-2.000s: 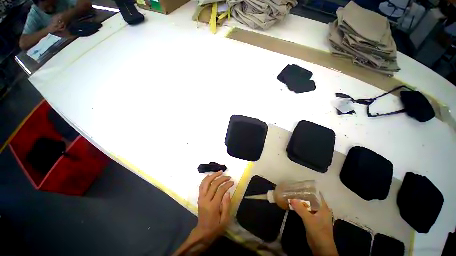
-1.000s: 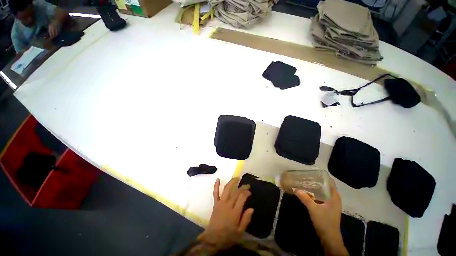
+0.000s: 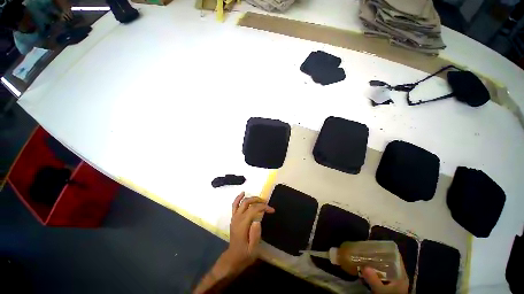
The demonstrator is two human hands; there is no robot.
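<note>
Several black panels lie side by side in a front row on the grey-beige gluing board [image 3: 301,140]. My left hand [image 3: 246,221] rests at the left edge of the leftmost panel [image 3: 292,217], fingertips touching it. My right hand [image 3: 384,282], partly cut off by the bottom edge, holds the clear glue bottle [image 3: 368,257] with amber-brown contents. Its thin nozzle points left, over the lower part of the front row, near the corner of the leftmost panel. Behind the row stand black panel stacks [image 3: 341,144]. A small black strip [image 3: 228,181] lies left.
Small black pieces [image 3: 323,68] and a black pouch with strap [image 3: 468,88] lie further back. Beige-grey fabric stacks [image 3: 402,26] stand at the far edge. A red crate [image 3: 86,198] is on the floor at left. A person [image 3: 34,26] sits at far left.
The bottle and my right hand have moved down and right, its nozzle now showing low over the front row. My left hand has shifted left to the panel's edge. The view has shifted slightly.
</note>
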